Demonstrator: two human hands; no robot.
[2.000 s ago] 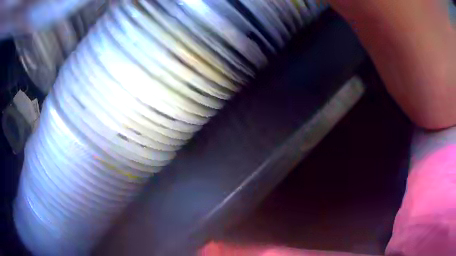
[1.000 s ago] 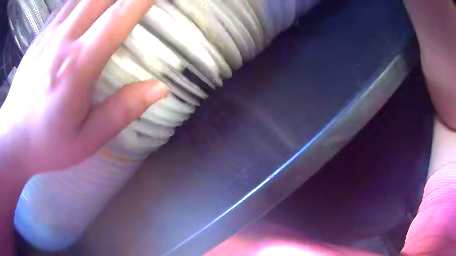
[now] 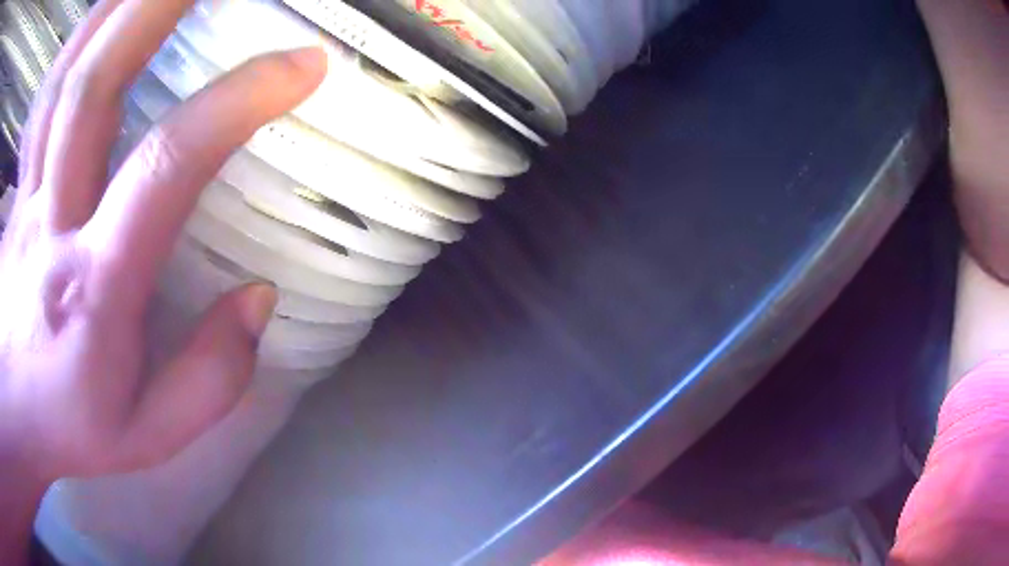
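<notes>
A row of white component reels (image 3: 376, 194) stands on edge in the black bin. Several reels lean apart, so parts of their faces show. A darker reel with red writing (image 3: 459, 39) stands near the top. My left hand (image 3: 133, 254) lies over the row at the left, back of the hand up, fingers apart. Its index fingertip and thumb tip rest on or just over reel rims, and no reel is gripped. My right hand is out of the picture; only the bare forearm and pink sleeve show at the right edge.
The bin's curved rim (image 3: 708, 365) runs from the bottom middle to the upper right. More reels with dotted carrier tape (image 3: 31, 44) show at the top left corner. Pink cloth (image 3: 653, 540) lies along the bottom edge. A pale, blurred thing (image 3: 830, 533) shows at the bottom right.
My left hand came in over the reels, then its thumb moved down and left. The reels are spread wider, and the darker reel with red writing now shows.
</notes>
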